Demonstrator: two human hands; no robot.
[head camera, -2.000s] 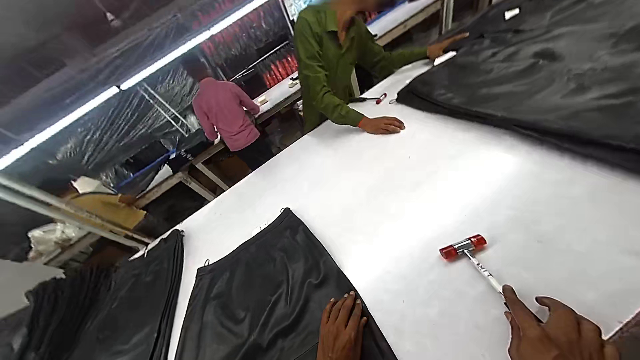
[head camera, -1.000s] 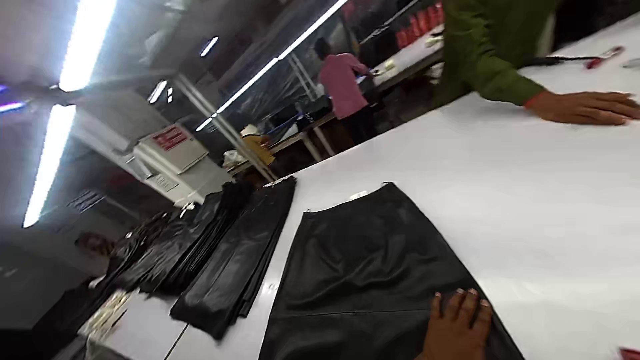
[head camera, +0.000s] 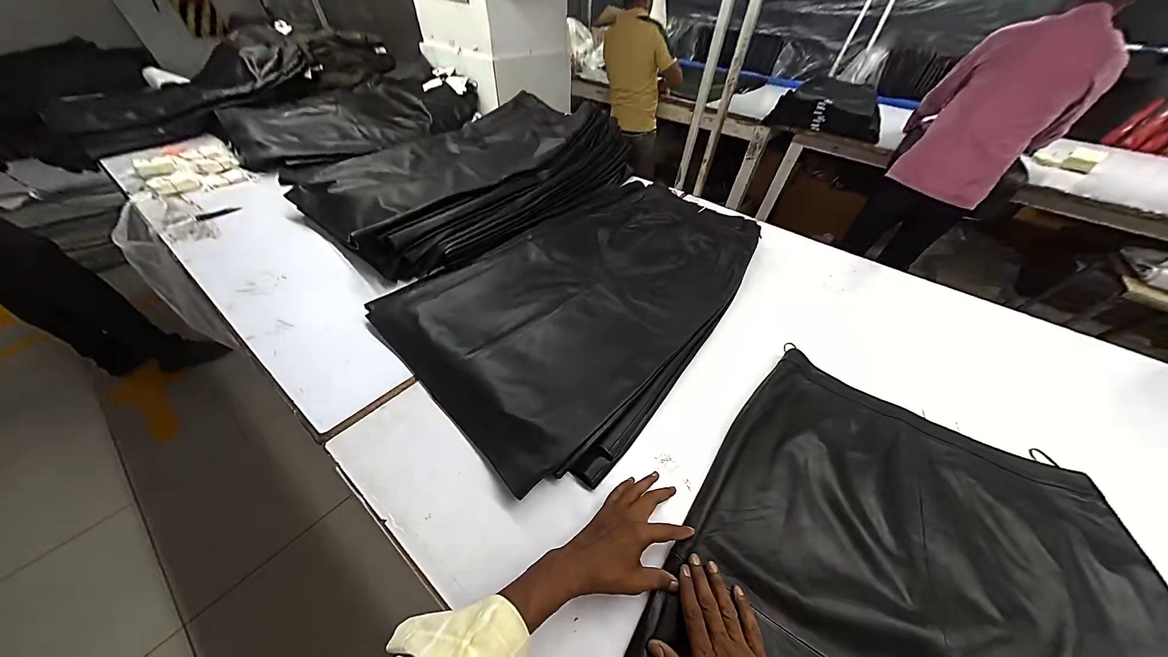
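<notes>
A black leather skirt (head camera: 894, 538) with thin hanger loops at its waistband lies flat at the lower right. My left hand (head camera: 625, 538), fingers spread, rests at the skirt's left edge, thumb and forefinger touching the leather and the other fingers over the white table. Beside it, my right hand (head camera: 716, 611) lies palm down on the skirt with its fingers extended. Neither hand holds anything. A low stack of similar black leather pieces (head camera: 566, 328) sits to the left, and behind it is a thicker pile (head camera: 456, 173).
The white table (head camera: 365, 493) has a seam across it and an edge above the tiled floor. Small packets (head camera: 182, 169) lie at its far left end, near more black garments (head camera: 338, 114). Two people, one in yellow (head camera: 634, 68) and one in pink (head camera: 1013, 100), stand at a back bench.
The view has swung far to the left. Two seconds ago my right hand held a red-headed mallet; now it lies bare on the skirt. My left hand has moved to the skirt's left edge.
</notes>
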